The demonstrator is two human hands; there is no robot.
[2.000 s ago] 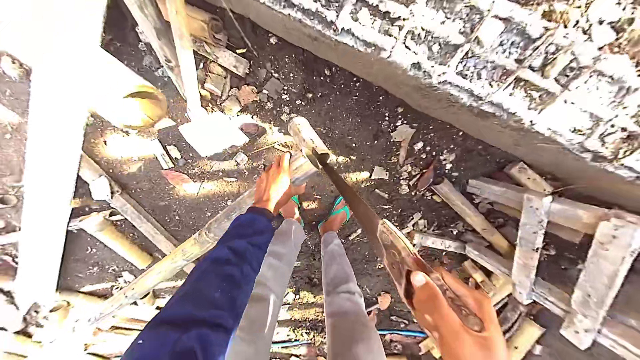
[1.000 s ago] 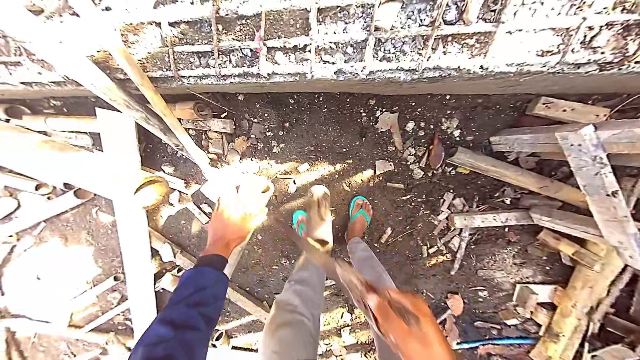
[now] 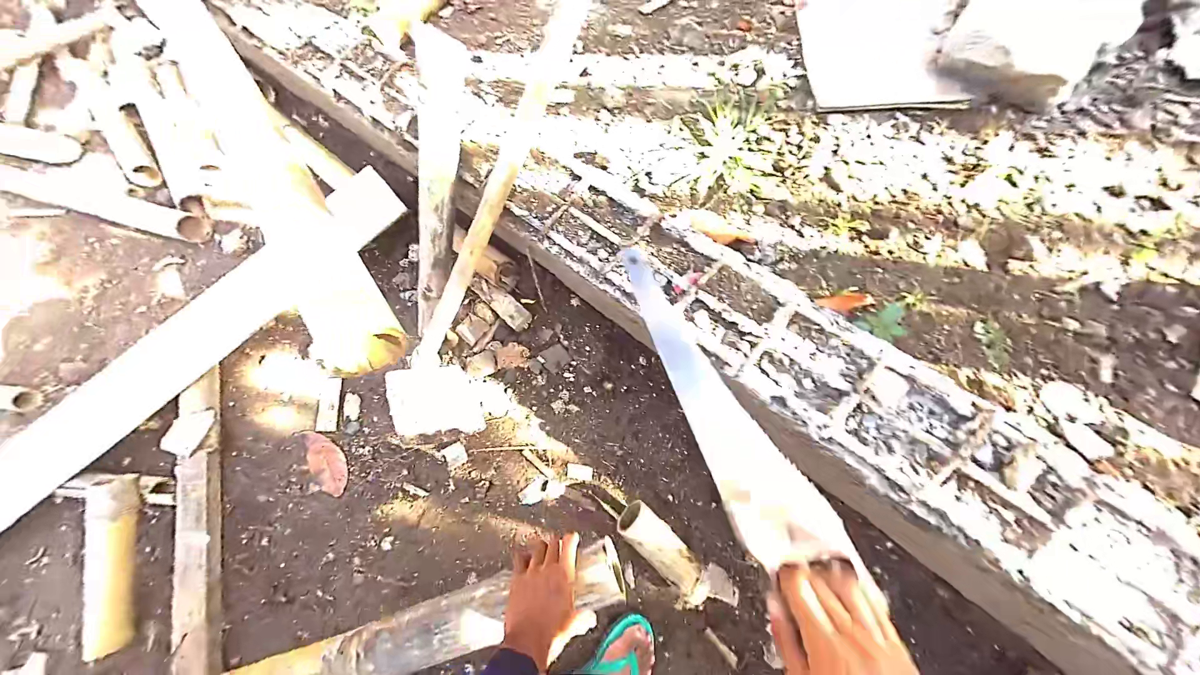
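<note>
At the right, my right hand (image 3: 834, 614) is closed around the handle of a handsaw (image 3: 698, 394). The saw's blade points up and away, its tip over the edge of the concrete footing. My left hand (image 3: 542, 591) lies on top of a bamboo pole (image 3: 412, 633) near its cut end, fingers together and pointing forward. A short bamboo piece (image 3: 661, 544) with an open hollow end lies on the soil just beyond that end. One foot in a teal flip-flop (image 3: 626, 647) shows beside the pole.
A concrete footing with a metal grid (image 3: 797, 422) runs diagonally across the right. A long-handled tool (image 3: 487, 225) and a wooden post (image 3: 436, 187) stand at the upper middle. Bright planks (image 3: 159, 375) cross at the left, near cut bamboo (image 3: 112, 562) and a wooden strip (image 3: 197, 525).
The view has swung strongly. The saw, earlier low against the bamboo, now points up and away from it. A short bamboo piece now lies apart, past the pole's end.
</note>
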